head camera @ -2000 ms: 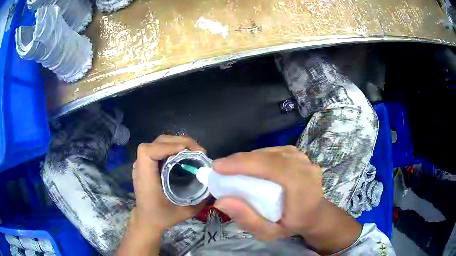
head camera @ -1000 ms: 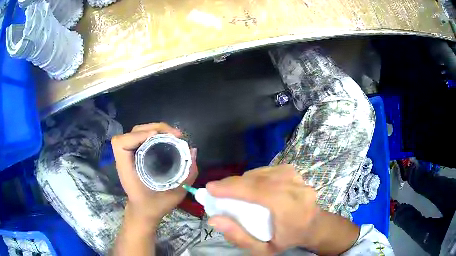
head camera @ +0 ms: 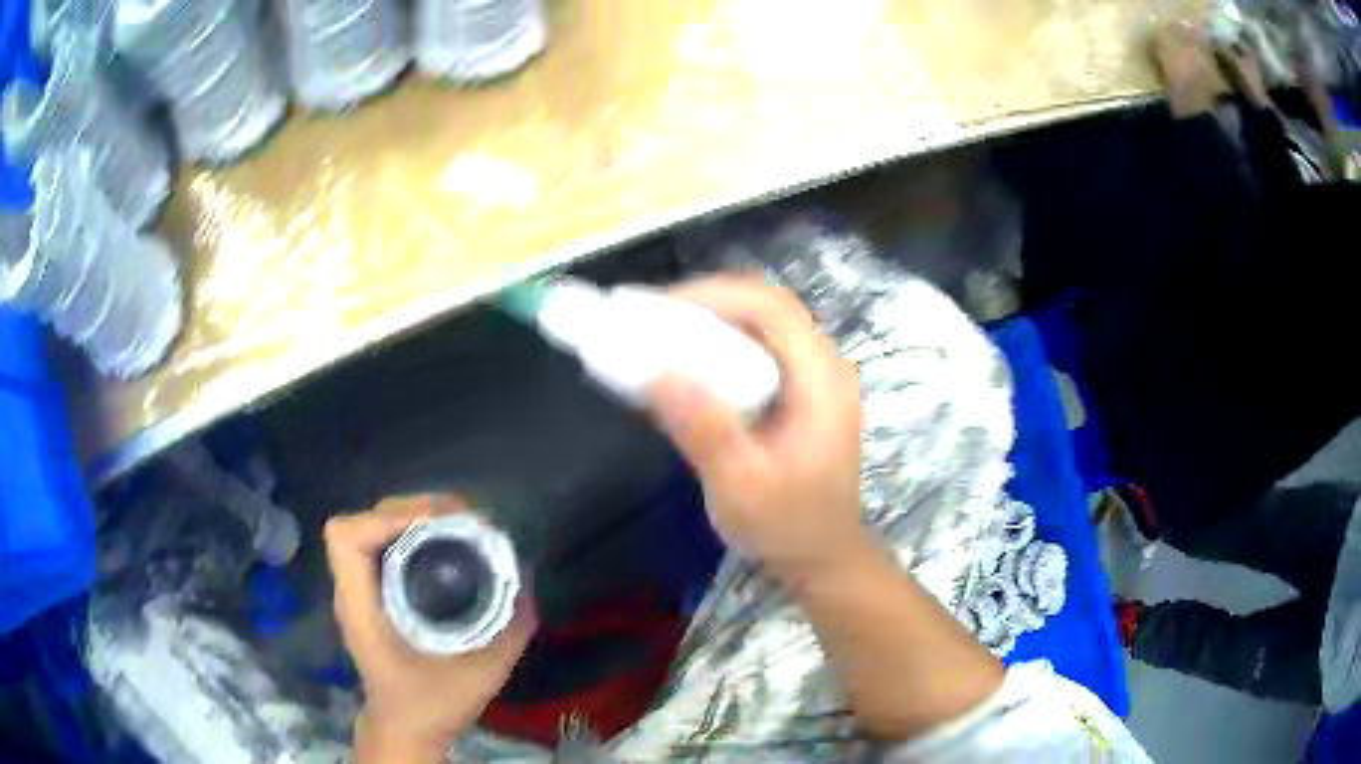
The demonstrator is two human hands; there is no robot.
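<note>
My left hand (head camera: 411, 657) is closed around a pale grey-white hollow body (head camera: 490, 582), held low above my lap with its round dark bore facing up. My right hand (head camera: 776, 433) grips a white glue bottle (head camera: 657, 346) by its sides, held up near the bench edge. Its green-tipped nozzle points to the upper left, is blurred, and is clear of the body. Whether there is glue inside the bore cannot be made out.
More hollow bodies (head camera: 346, 52) stand or lie on the shiny tan bench (head camera: 597, 179) at the upper left. A blue tray (head camera: 38, 478) is at the left edge. Ring pieces (head camera: 1022, 582) lie in a blue tub (head camera: 1097, 642) at right. Another person's hand (head camera: 1190, 75) is at the upper right.
The glue bottle has moved from inside the body's rim, out, then up towards the bench. My left hand has moved lower with the body. The view has shifted, showing more bodies on the bench.
</note>
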